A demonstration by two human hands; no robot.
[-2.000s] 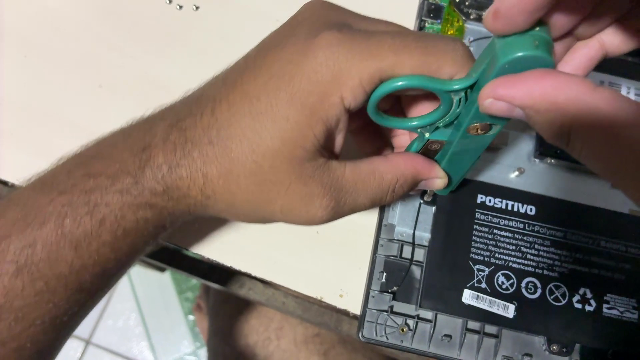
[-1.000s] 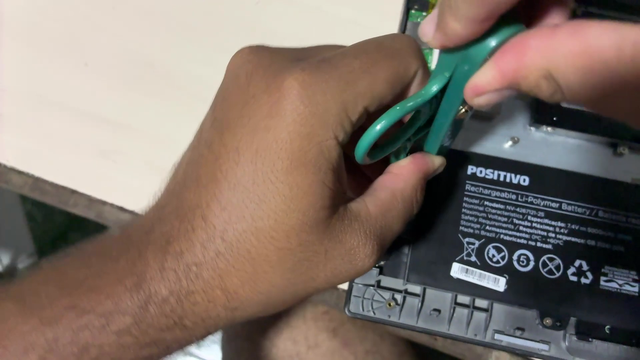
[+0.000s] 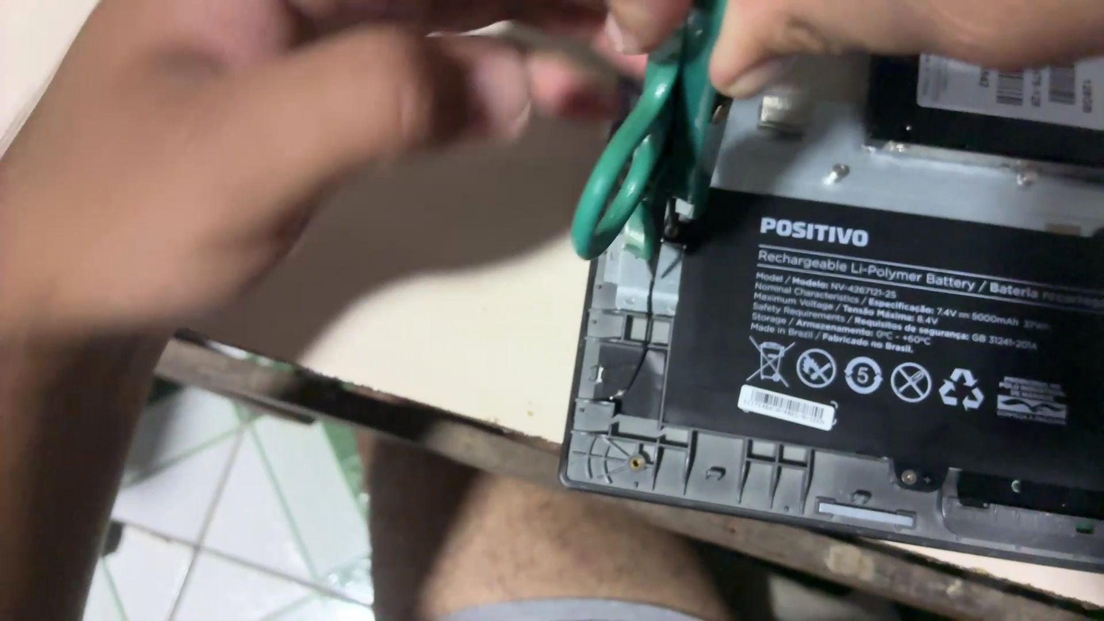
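A green ring-handled hand tool (image 3: 638, 172) stands upright over the left edge of an opened laptop base (image 3: 604, 448). My right hand (image 3: 828, 30) pinches the tool's upper part between thumb and fingers at the top of the view. Blurred, my left hand (image 3: 362, 112) is left of the tool, its fingertips close to the upper part; whether they hold anything cannot be told. Below the tool a thin black cable (image 3: 649, 328) runs down the plastic frame. The black lithium-polymer battery (image 3: 862, 345) lies right of it. The tool's lower tip is partly hidden.
The laptop base rests on a pale tabletop (image 3: 431, 345) with a worn front edge (image 3: 414, 423). A black labelled component (image 3: 888, 112) sits above the battery, near small screws (image 3: 837, 172). Below the table edge are a bare leg (image 3: 552, 552) and a tiled floor (image 3: 172, 509).
My left thumb and fingers have come off the lower part of the green tool, and the hand has moved up and left. My right hand still holds the tool.
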